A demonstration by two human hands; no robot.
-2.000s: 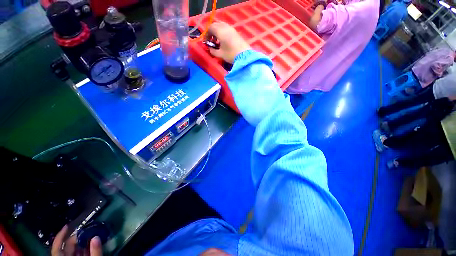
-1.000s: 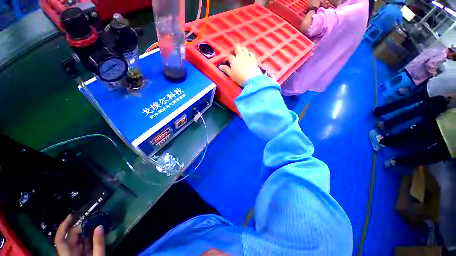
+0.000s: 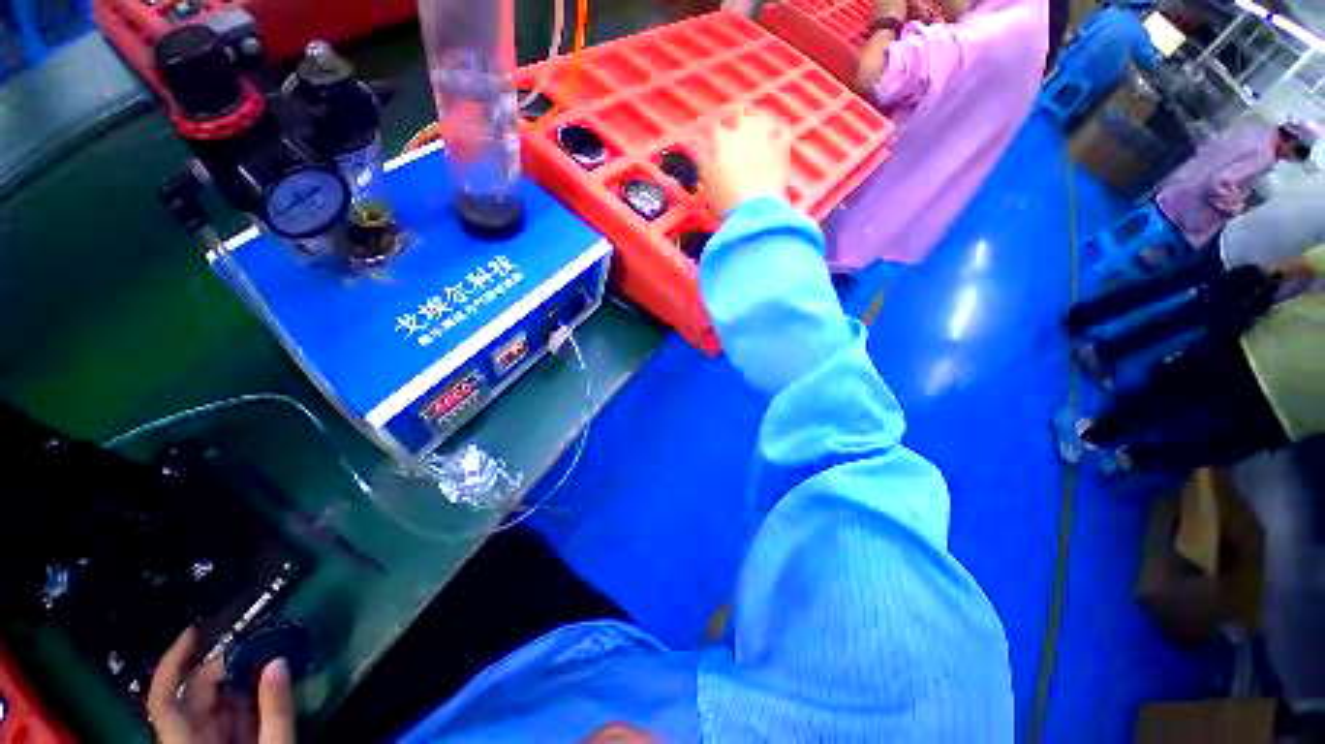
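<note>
The red foam tray [image 3: 836, 124] with square pockets is at the top centre. Round black watch-like units sit in its near-left pockets, one at the left [image 3: 583, 143] and one with a shinier face [image 3: 644, 199]. My right hand [image 3: 748, 157] is over the tray, just right of another black unit [image 3: 680, 167]; its fingertips are blurred and I cannot tell whether it holds anything. My left hand [image 3: 218, 701] is at the bottom left, cut by the frame edge, with fingers and thumb around a round black unit [image 3: 270, 654] beside the dark fixture [image 3: 146, 581].
A blue tester box [image 3: 451, 276] with a gauge [image 3: 305, 201] and clear cylinder [image 3: 477, 116] stands left of the tray. A thin hose loops over crinkled clear plastic [image 3: 475, 475]. A person in a pink sleeve [image 3: 966, 87] is beyond the tray; others are at the right.
My right hand has moved rightward across the tray, from its left edge to its middle pockets. More black units now show uncovered there. My left hand still holds its round unit.
</note>
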